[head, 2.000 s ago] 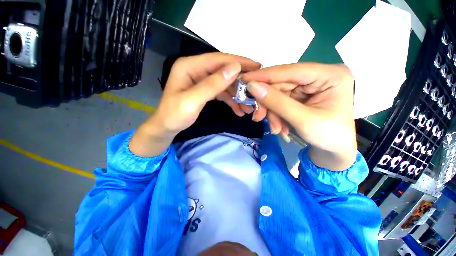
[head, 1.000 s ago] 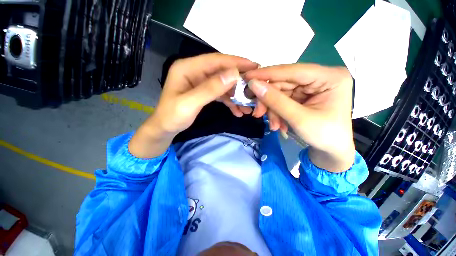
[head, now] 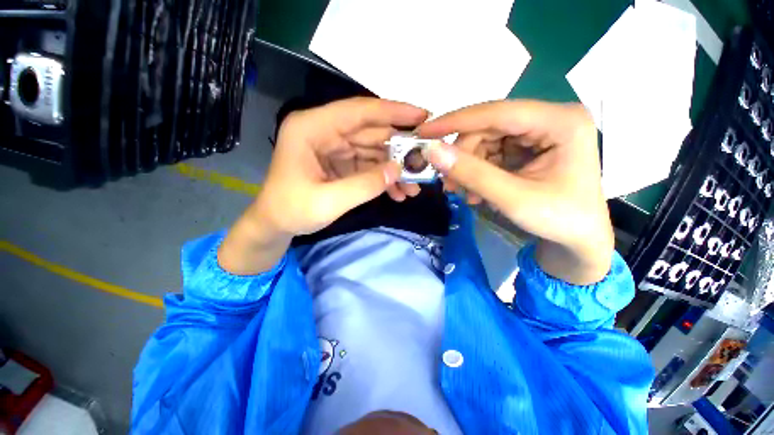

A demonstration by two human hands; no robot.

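A small silver metal housing [head: 407,174] with a round centre hole is held in the air above my lap, its holed face towards the camera. My left hand [head: 327,166] grips its left side between thumb and fingers. My right hand [head: 530,170] holds its right side, thumb tip beside the hole and forefinger along the top edge. Both hands are bare. The fingertips hide parts of the housing's edges and its back.
A tall stack of black trays [head: 157,85] stands at the left, with a housing [head: 36,87] in a pocket. White sheets [head: 424,51] lie on the green bench [head: 556,38]. A tilted black tray [head: 658,242] at the right holds rows of housings.
The housing has turned from a slanted pose to face the camera, showing its round hole. My left thumb has moved down to its lower left side. My right hand has shifted slightly.
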